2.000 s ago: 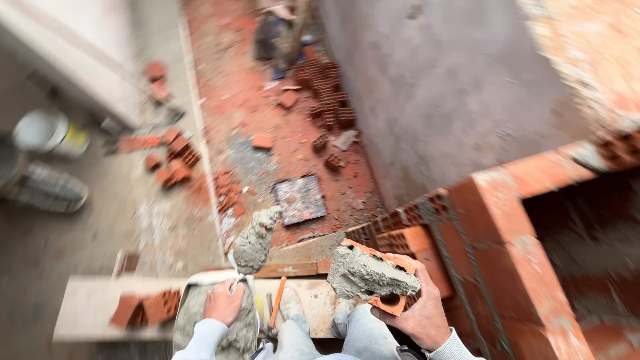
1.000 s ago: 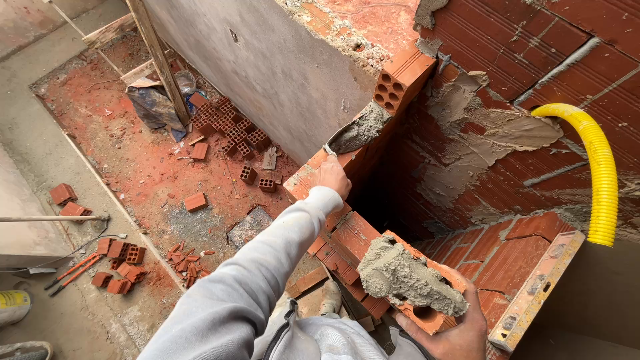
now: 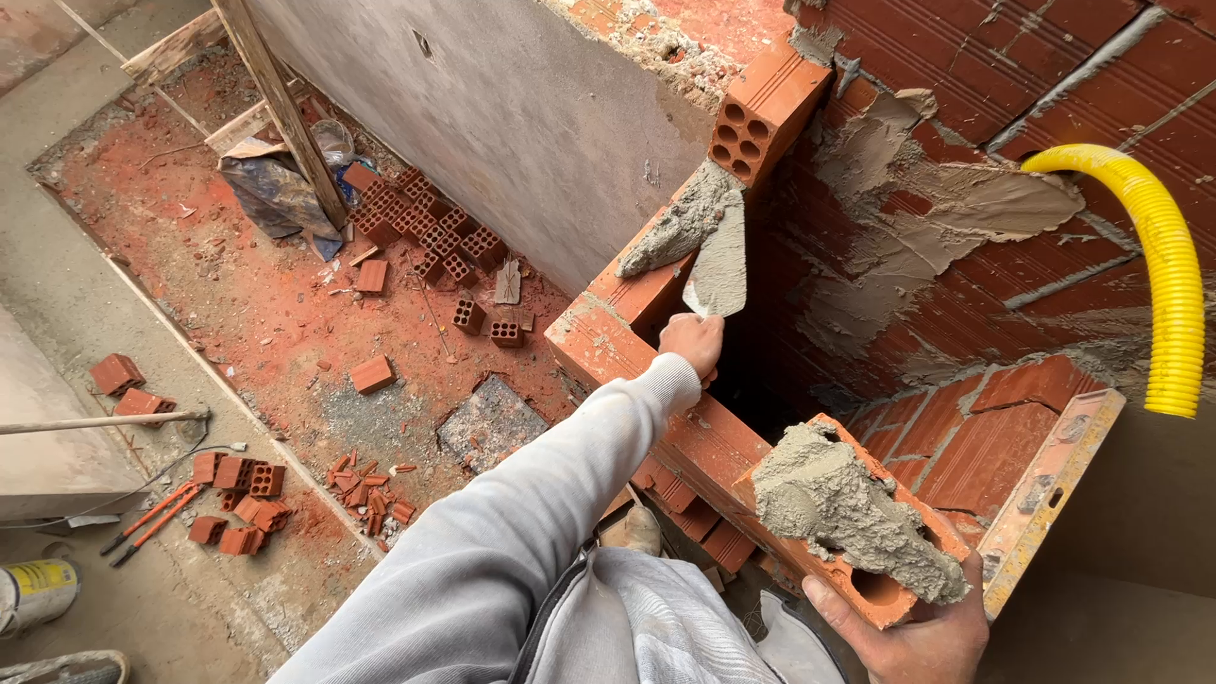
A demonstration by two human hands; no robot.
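Observation:
In the head view my left hand (image 3: 693,344) grips a mason's trowel (image 3: 718,266), its blade smeared with mortar. The blade lies beside a heap of grey mortar (image 3: 682,220) on top of the hollow-brick wall (image 3: 622,351). Just beyond that heap, a hollow clay brick (image 3: 771,100) sits on the wall, its holed end facing me. At the lower right my right hand (image 3: 912,632) holds another hollow brick (image 3: 883,589) from its near end, over the near wall. Thick mortar (image 3: 845,503) covers much of this brick; some of my right fingers are hidden behind it.
A yellow corrugated pipe (image 3: 1154,256) bends out of the brick wall at right. A long spirit level (image 3: 1054,503) leans by the low wall. A dark shaft lies inside the walls. Far below, stacked bricks (image 3: 427,223), a wooden plank (image 3: 280,109) and bolt cutters (image 3: 152,522) rest on the ground.
My left hand has moved from near my lap out to the wall top, and mortar from the trowel now lies on the wall. The view has swung to the right.

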